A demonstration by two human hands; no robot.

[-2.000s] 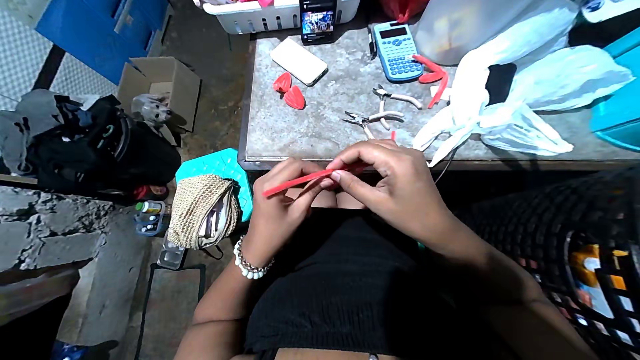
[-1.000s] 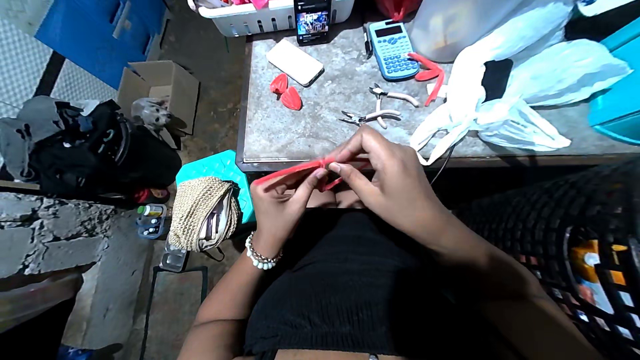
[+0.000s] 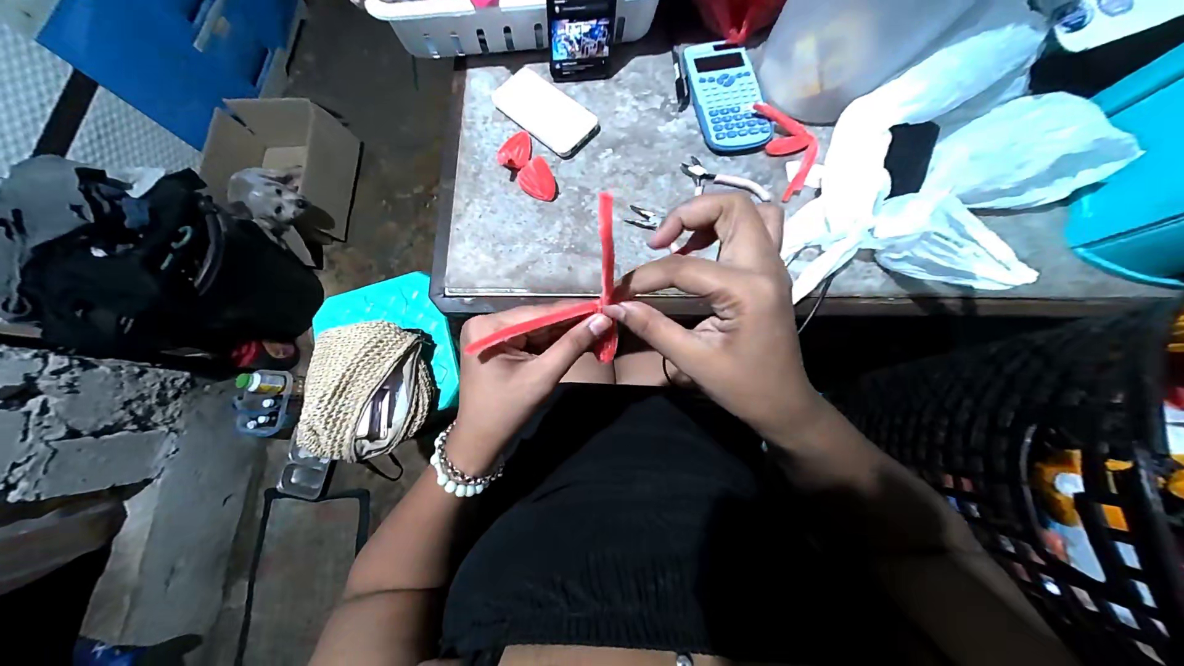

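Both hands meet above my lap, just off the table's front edge. My left hand [image 3: 527, 365] pinches red fuzzy pipe cleaners [image 3: 607, 245] near their crossing. One strand points up, another runs down-left across that hand, and a short looped end hangs below. My right hand [image 3: 717, 305] pinches the same crossing with thumb and index finger, its other fingers lifted and curled. Two red petal-like pieces [image 3: 535, 178] lie on the table to the left. Behind my right hand are pliers with white handles [image 3: 740, 183] and another plier tip [image 3: 643, 217]. A bent red piece [image 3: 797, 143] lies beside the calculator.
On the grey table [image 3: 499, 250] are a white phone [image 3: 548, 111], a propped dark phone [image 3: 581, 42], a blue calculator [image 3: 728, 97] and white plastic bags [image 3: 990, 176]. A woven bag [image 3: 356, 388] is at left, with a dog [image 3: 266, 196] by a cardboard box [image 3: 324, 148]. A black basket [image 3: 1008, 416] stands right.
One red strand now stands upright from the crossing, where the strands ran sideways across my left hand before. My right hand's outer fingers have lifted and spread.
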